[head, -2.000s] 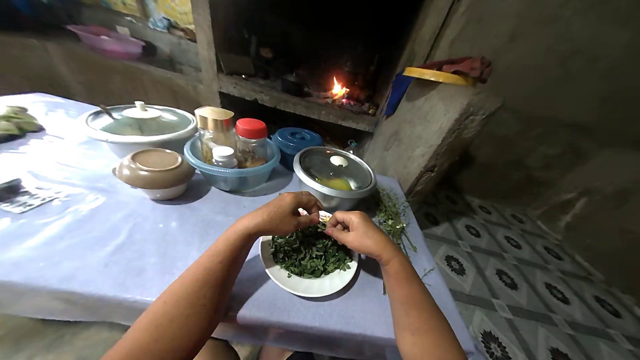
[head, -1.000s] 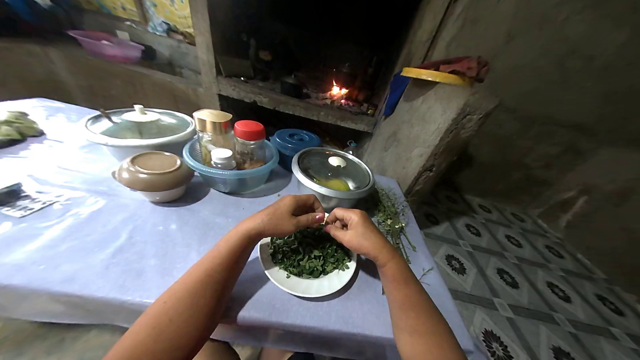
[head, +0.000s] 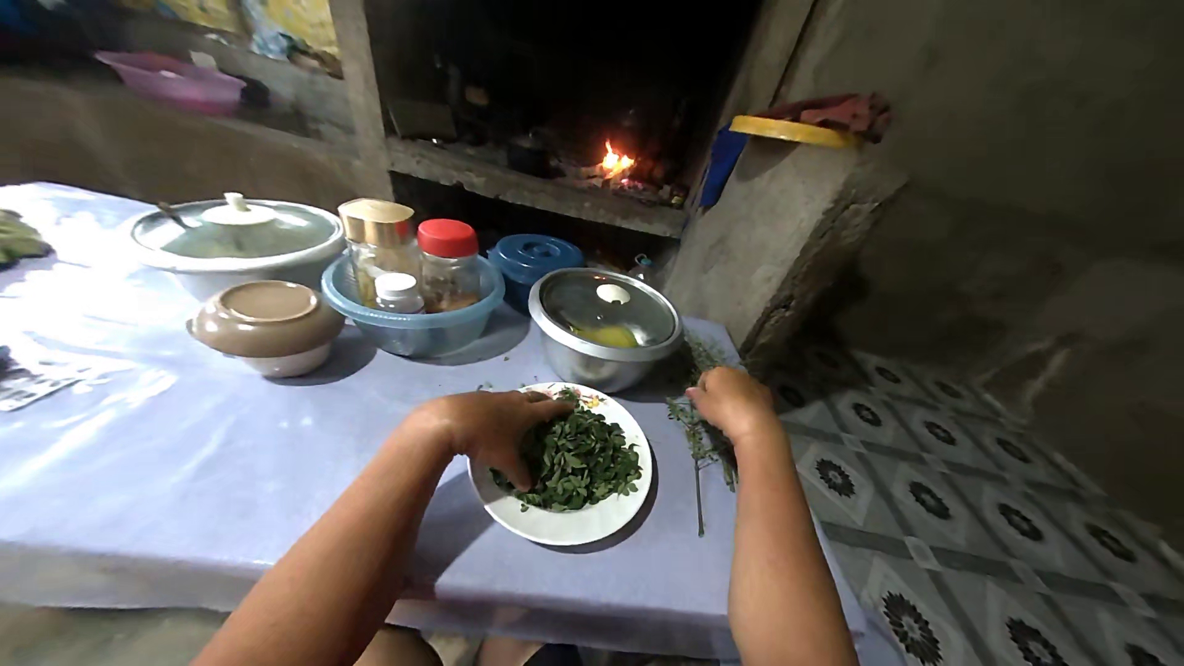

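Observation:
A white plate with a floral rim (head: 560, 529) lies near the table's front edge, heaped with small green leaves (head: 583, 462). My left hand (head: 495, 430) rests on the left side of the heap, fingers spread over the leaves. To the right of the plate, my right hand (head: 731, 402) is at a bunch of leafy stems (head: 698, 444) lying by the table's right edge. Its fingers are curled at the stems; whether they grip any is hard to see.
Behind the plate stand a steel pot with a glass lid (head: 606, 356), a blue basin (head: 416, 333) with jars, a blue lidded container (head: 535, 259), a brown-topped bowl (head: 268, 319) and a large lidded pot (head: 236, 264). A fire (head: 615, 162) burns in the hearth beyond.
My hands were together over the far part of the plate. They have parted: the left has spread onto the leaves, the right has moved right to the stems.

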